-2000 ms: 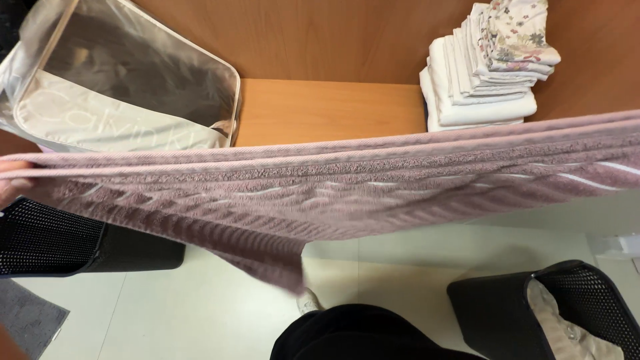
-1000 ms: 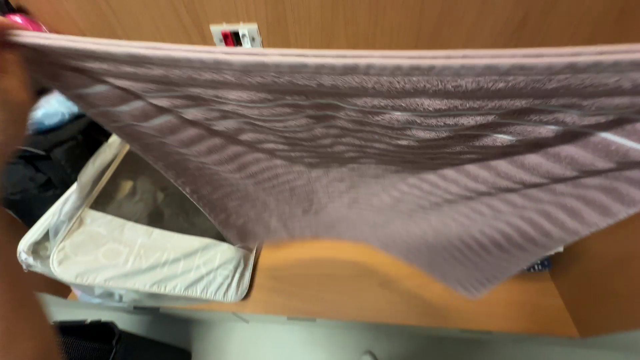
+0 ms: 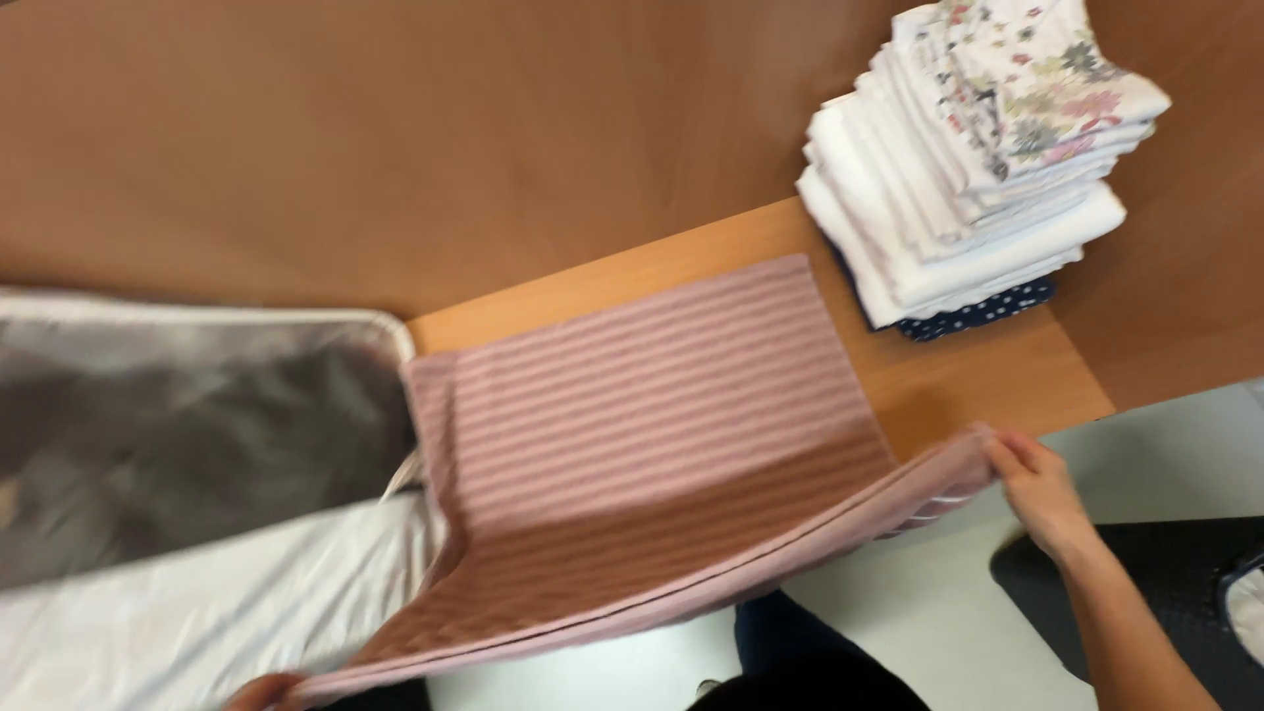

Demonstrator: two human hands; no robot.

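A pink striped towel [image 3: 652, 395] lies with its far part flat on a wooden shelf, while its near edge is lifted and stretched between my hands. At the lower left, my left hand [image 3: 267, 691] grips one near corner; only its fingers show. My right hand [image 3: 1037, 484] pinches the other near corner, beyond the shelf's front edge. The towel's left side touches a white zippered storage bag [image 3: 197, 612] with a see-through dark panel. To the towel's right stands a stack of folded white and floral cloths [image 3: 948, 178], with a navy dotted cloth [image 3: 978, 308] at its bottom.
The wooden shelf [image 3: 997, 380] ends at a side panel on the right, and a wooden wall [image 3: 592, 128] rises behind it. A black basket [image 3: 1136, 583] with pale cloth in it stands on the floor at the lower right, near my right forearm.
The towel, held up in the air in both earlier frames, has come down with its far part on the shelf. My right hand has come into view. The view has shifted.
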